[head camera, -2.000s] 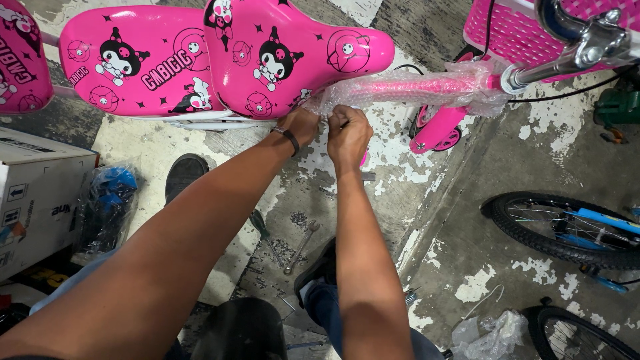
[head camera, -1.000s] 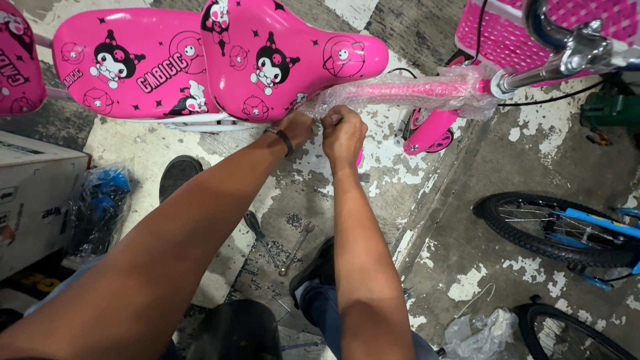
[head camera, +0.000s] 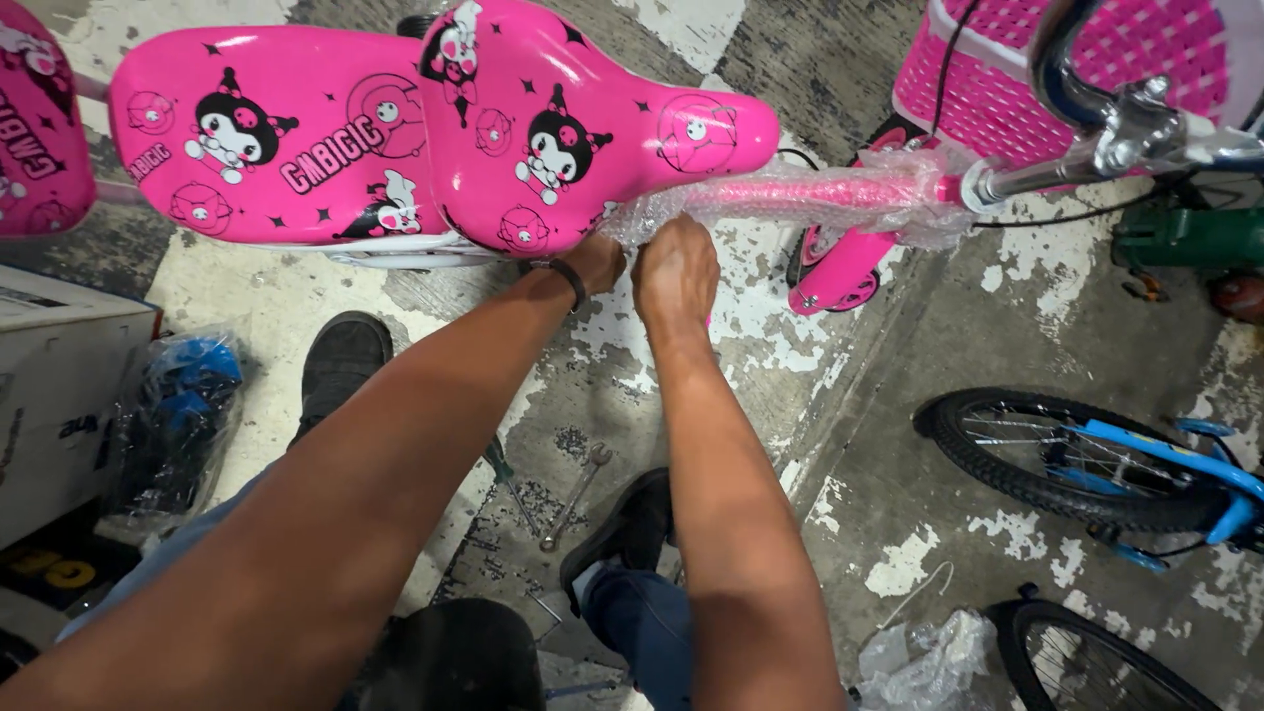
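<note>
A pink child's bicycle lies across the top of the view, with a printed saddle (head camera: 592, 138), a padded rear seat (head camera: 276, 138) and a frame tube in bubble wrap (head camera: 820, 196). My left hand (head camera: 598, 263) is just under the saddle's edge, its fingers partly hidden by the saddle. Close to its right, my right hand (head camera: 678, 272) has bent fingers at the near end of the bubble wrap. What the fingertips of either hand hold is hidden.
A combination wrench (head camera: 576, 497) and a screwdriver (head camera: 509, 484) lie on the worn floor between my shoes. Cartons and a bagged blue-and-black item (head camera: 183, 425) stand at left. A blue bicycle's wheel (head camera: 1066, 459), another wheel (head camera: 1096, 662) and crumpled plastic (head camera: 928, 657) are at right.
My right hand has turned and its fingers now point further up and under the bubble wrap. My left hand stays beneath the saddle's edge.
</note>
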